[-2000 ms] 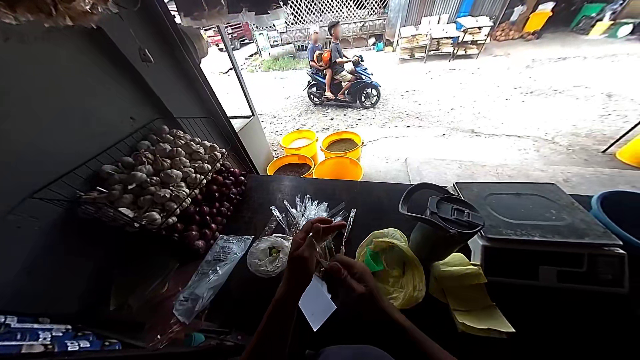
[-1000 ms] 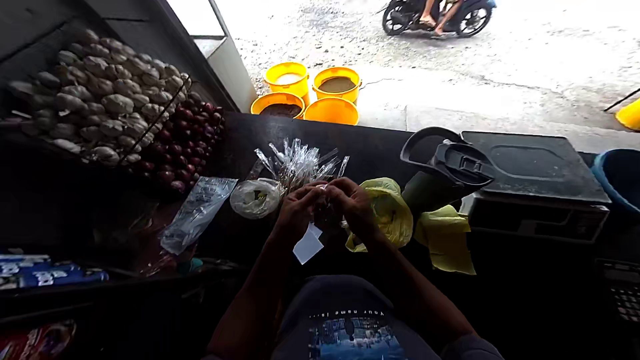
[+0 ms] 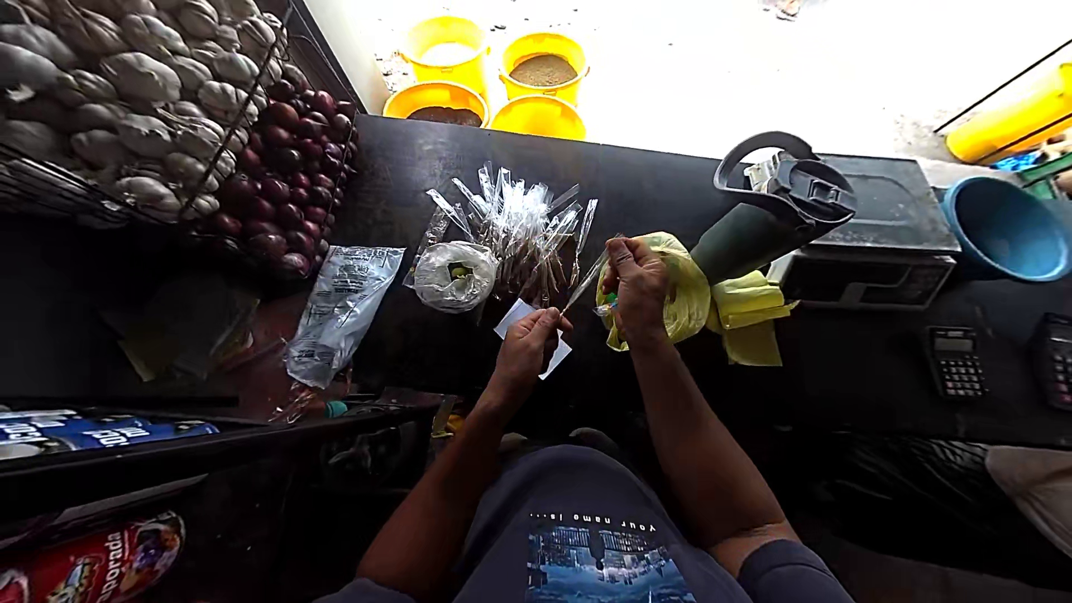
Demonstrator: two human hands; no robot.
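Between my hands a narrow clear plastic bag (image 3: pixel 586 285) is stretched on a slant. My left hand (image 3: pixel 529 343) pinches its lower end, above a white paper piece (image 3: pixel 555 356) on the dark counter. Higher and to the right, my right hand (image 3: pixel 638 280) grips the upper end, in front of a yellow plastic bag (image 3: pixel 682 293) with something green at its edge. Beyond my hands lies a pile of filled, twisted clear plastic packets (image 3: pixel 523 226). Left of the pile sits a roll of clear plastic (image 3: pixel 455 276). What the stretched bag contains is too small to tell.
Garlic bulbs (image 3: pixel 142 79) and red onions (image 3: pixel 285 184) fill wire baskets at left, near a flat plastic pack (image 3: pixel 343 310). At right are a dark green pitcher (image 3: pixel 745 239), folded yellow bags (image 3: pixel 754 322), a weighing scale (image 3: pixel 888 201), a blue basin (image 3: pixel 1005 230) and a calculator (image 3: pixel 955 360). Yellow buckets (image 3: pixel 540 121) stand beyond the counter.
My hands, close together one second ago, are now apart with the clear bag drawn out between them. The motorcycle with riders has left the view. The view has tilted down.
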